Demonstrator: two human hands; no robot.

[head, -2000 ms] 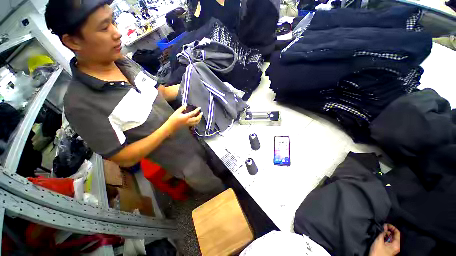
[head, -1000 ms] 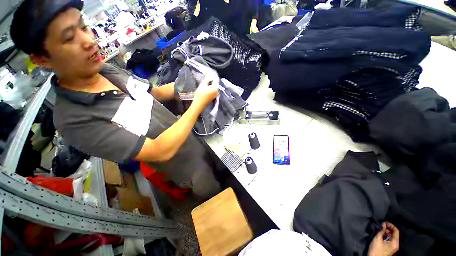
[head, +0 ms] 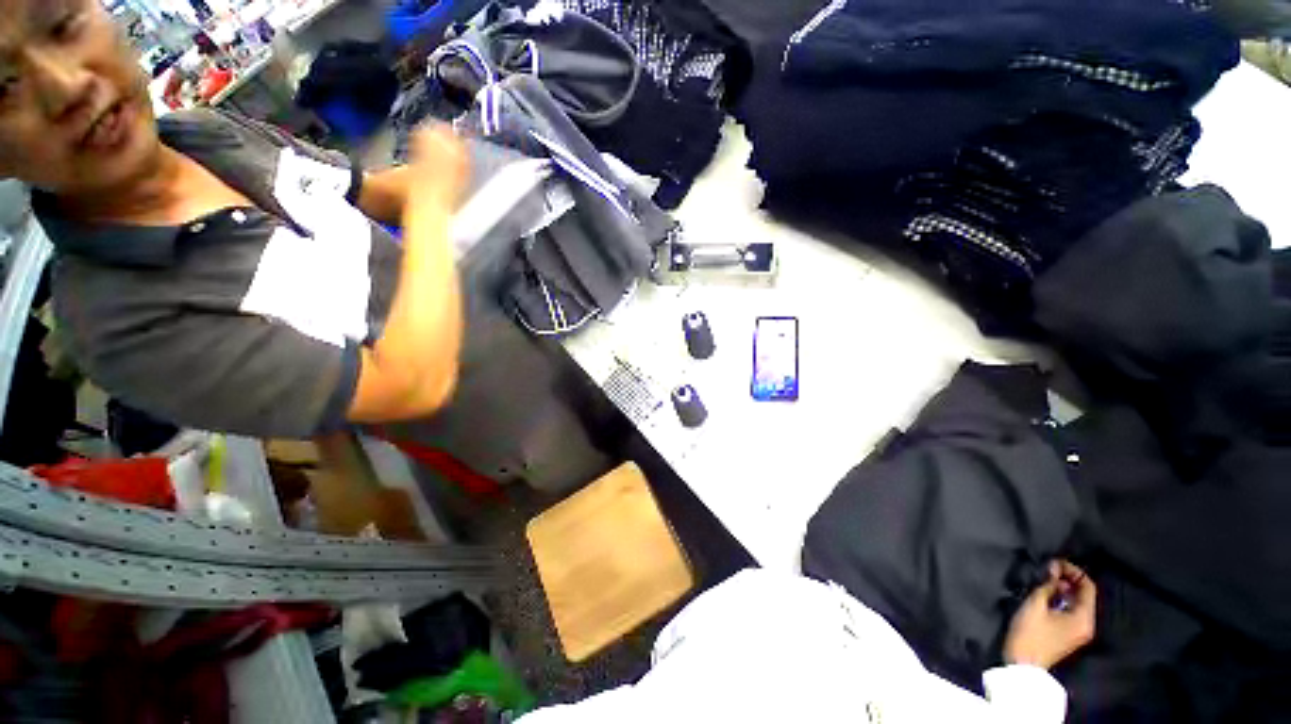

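A charcoal-black garment [head: 942, 523] lies in a loose heap at the lower right. My left hand [head: 1051, 618] shows near the bottom right, beyond a white cuff. Its fingers are closed on a fold of the dark cloth. A small bluish spot shows between the fingertips, too small to name. My right hand is out of view. More black cloth [head: 1182, 502] spreads right of the hand, and a rounded dark bundle [head: 1154, 290] lies above it.
A person [head: 213, 269] stands across at left, by a grey striped garment [head: 566, 170]. On the white table [head: 835, 283] are a phone [head: 775, 359], two black spools [head: 697, 335], a clear box [head: 719, 260] and a navy stack [head: 977, 127]. A wooden stool [head: 612, 560] stands below.
The view has shifted, so the table things sit higher and more of my white sleeve shows. The other person has leaned closer and raised a forearm. My left hand keeps its pinch on the cloth.
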